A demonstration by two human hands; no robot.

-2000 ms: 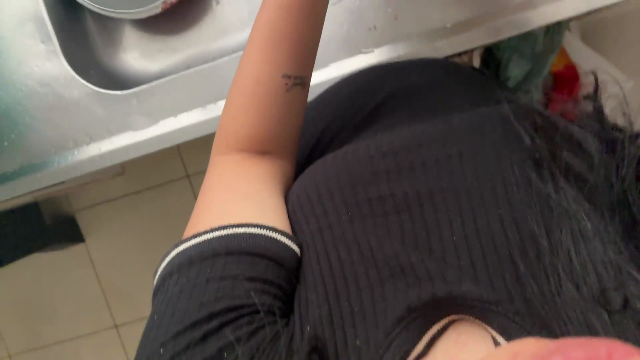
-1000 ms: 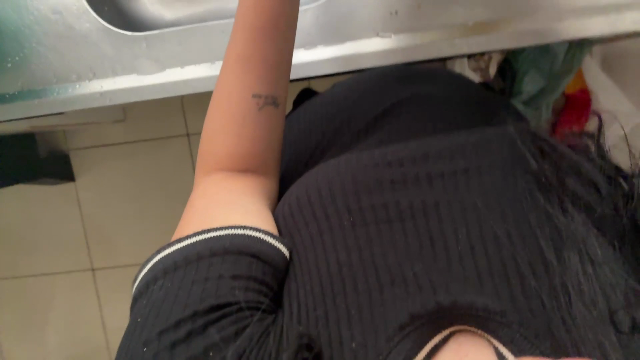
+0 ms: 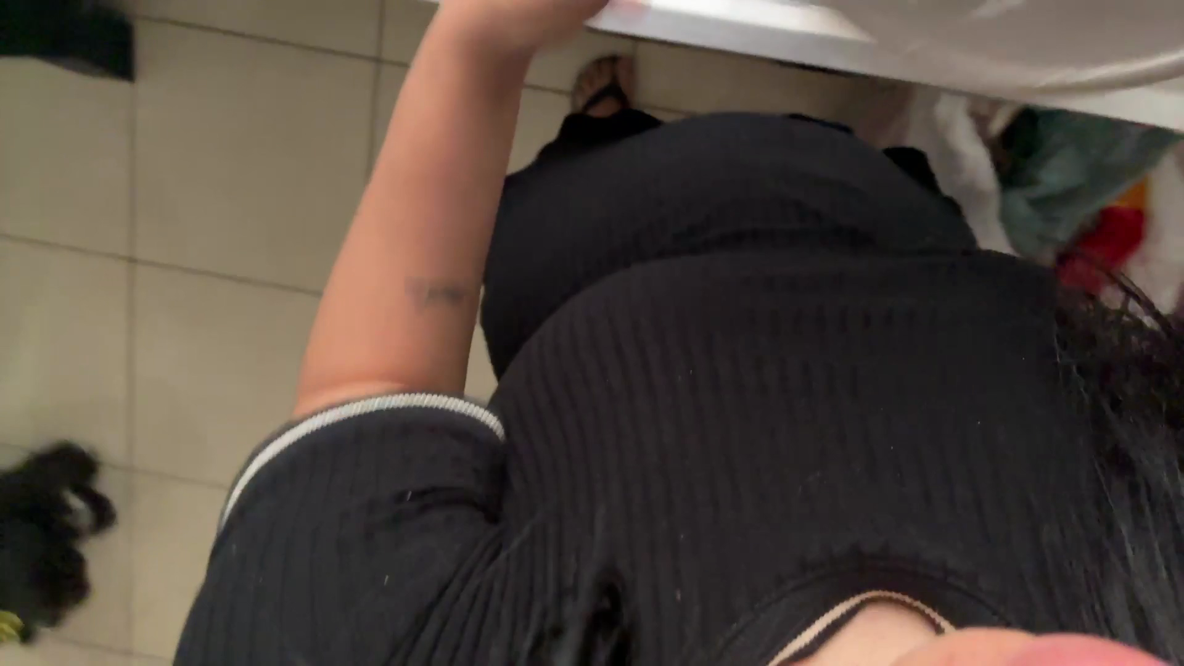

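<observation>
My left hand is cut off by the top edge of the view, so its fingers are mostly hidden. It is beside the blurred, pale front edge of a counter or basin; whether it touches the edge or holds anything cannot be told. The bare left forearm, with a small dark tattoo, reaches up from a black ribbed sleeve with white trim. My right hand is out of view.
Beneath the pale edge at right are a green plastic bag, whitish material and a red and orange item. A black fluffy thing lies on the tiled floor at lower left. A sandaled foot shows near the top.
The view has shifted a lot; the steel sink seen earlier is out of sight. My left hand, out of frame before, now partly shows at the top. The foot and black fluffy thing have come into view.
</observation>
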